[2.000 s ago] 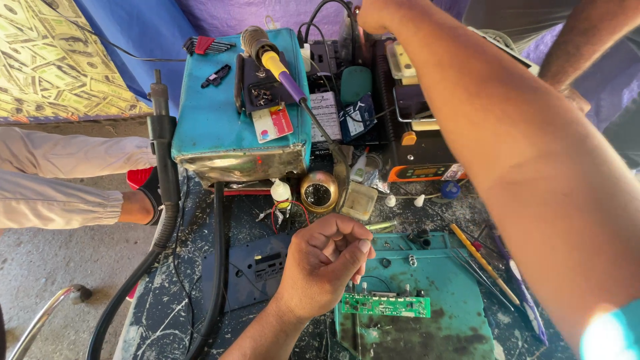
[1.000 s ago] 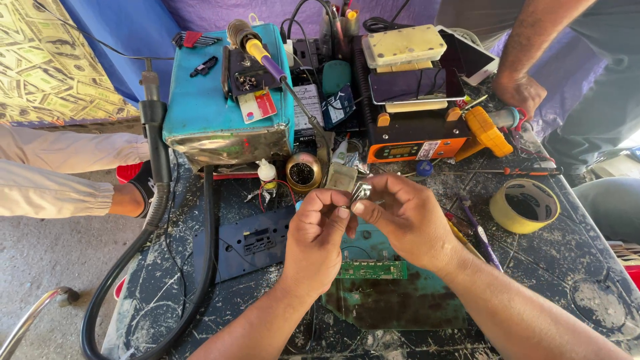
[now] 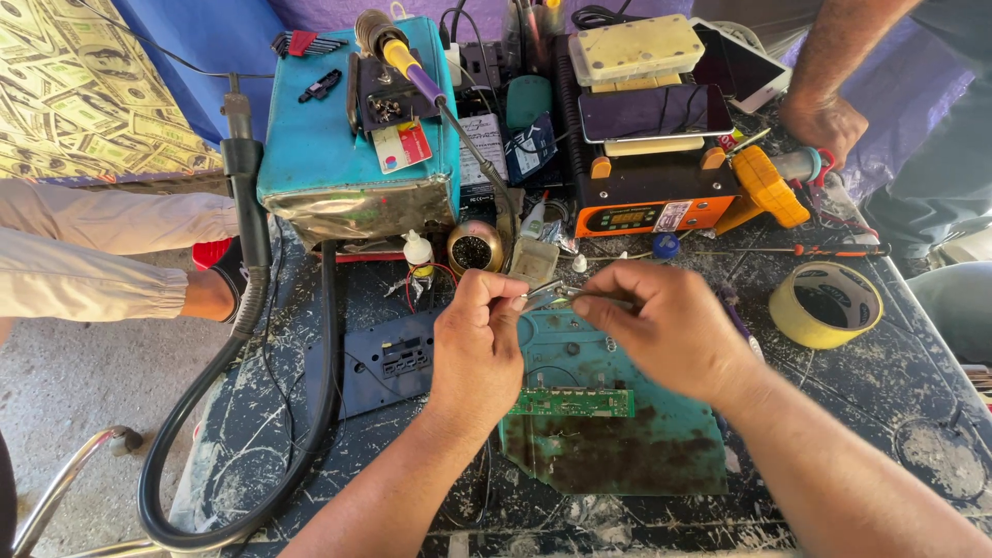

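My left hand (image 3: 480, 341) pinches a thin, small metal piece (image 3: 541, 293) between thumb and fingers. My right hand (image 3: 663, 318) grips a slender metal tool (image 3: 573, 291), perhaps tweezers or nippers, whose tip meets that piece. Below both hands, a green circuit board (image 3: 577, 402) lies on a stained teal work mat (image 3: 643, 449). A dark blue plastic panel (image 3: 372, 364) with slots rests left of my left hand. Beyond the hands are a small clear box (image 3: 533, 262), a round brass-coloured tip cleaner (image 3: 474, 249) and a small white bottle (image 3: 418, 252).
A soldering iron (image 3: 407, 66) stands on a teal box (image 3: 294, 147); its cable runs down toward the hands. Behind sits an orange-fronted station (image 3: 655, 209) with a phone on top. A tape roll (image 3: 826, 305), screwdriver (image 3: 837, 249) and thick black hose (image 3: 178, 457) surround the work. Another person's hand (image 3: 825, 128) leans at the back right.
My right hand has come down from the back of the table to beside my left hand. Both hands have since moved slightly apart, with a slender tool now showing between them.
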